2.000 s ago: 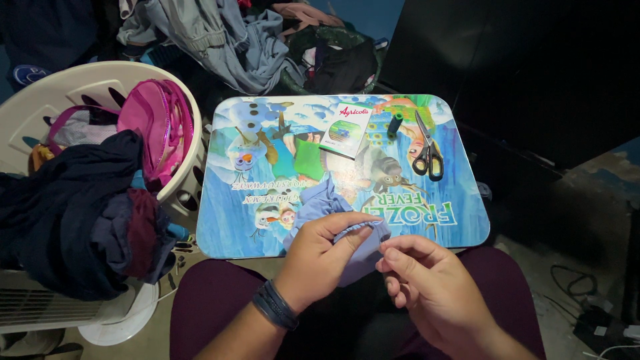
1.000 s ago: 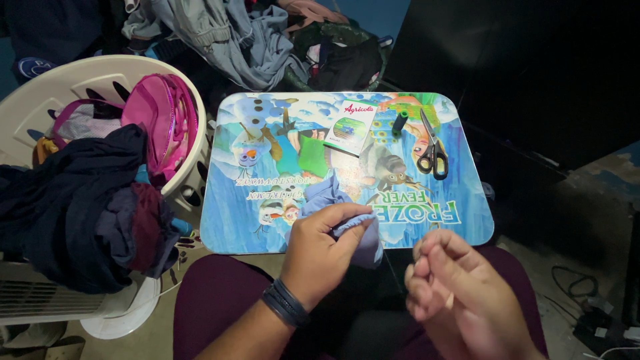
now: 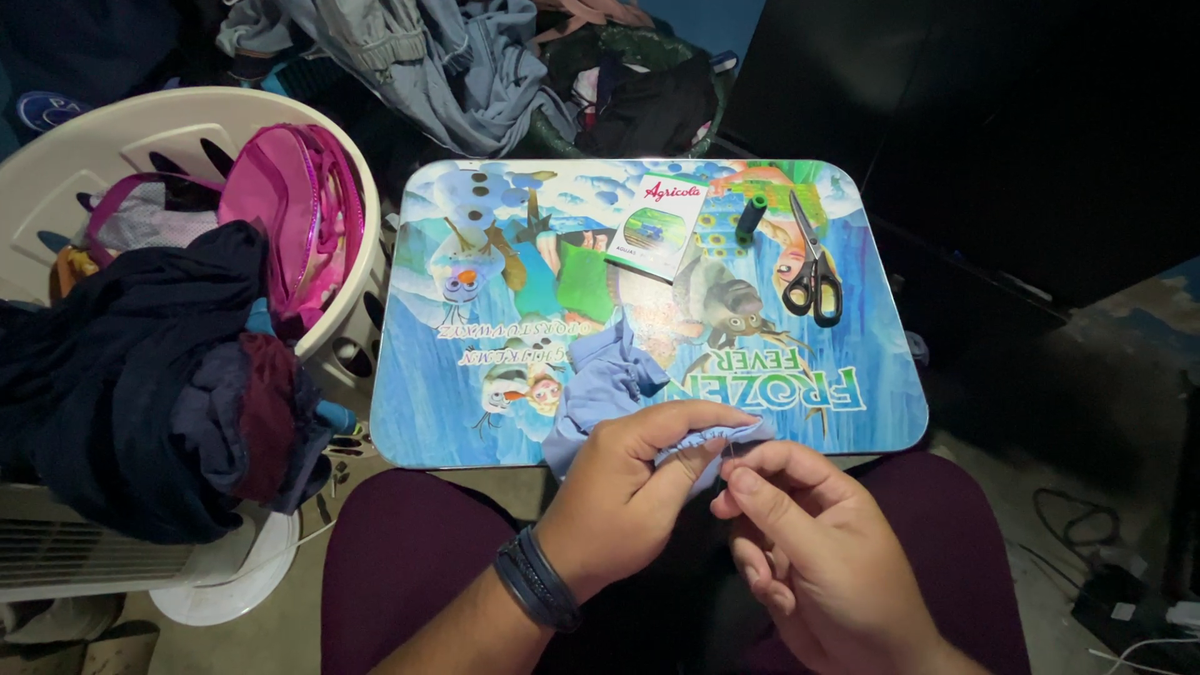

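Note:
My left hand (image 3: 637,497) pinches the gathered edge of a light blue cloth (image 3: 600,384), whose loose part lies on the lap table. Close against that edge is my right hand (image 3: 806,534), thumb and forefinger pressed together on what looks like a sewing needle (image 3: 733,451); thread is too fine to make out. Beyond the hands, a white and green Agricola packet (image 3: 659,225) lies on the table, with a dark green thread spool (image 3: 750,221) to its right. Black-handled scissors (image 3: 812,272) lie farther right, blades pointing away from me.
The printed lap table (image 3: 469,422) rests over my knees. At left stands a cream plastic laundry basket (image 3: 361,187) with a pink bag and dark clothes. More clothes (image 3: 450,66) are heaped behind the table. A cable (image 3: 1078,516) lies on the floor at right.
My right hand was apart from the cloth one second ago, out to the right; it is back at the gathered edge. My left hand keeps its hold on the cloth.

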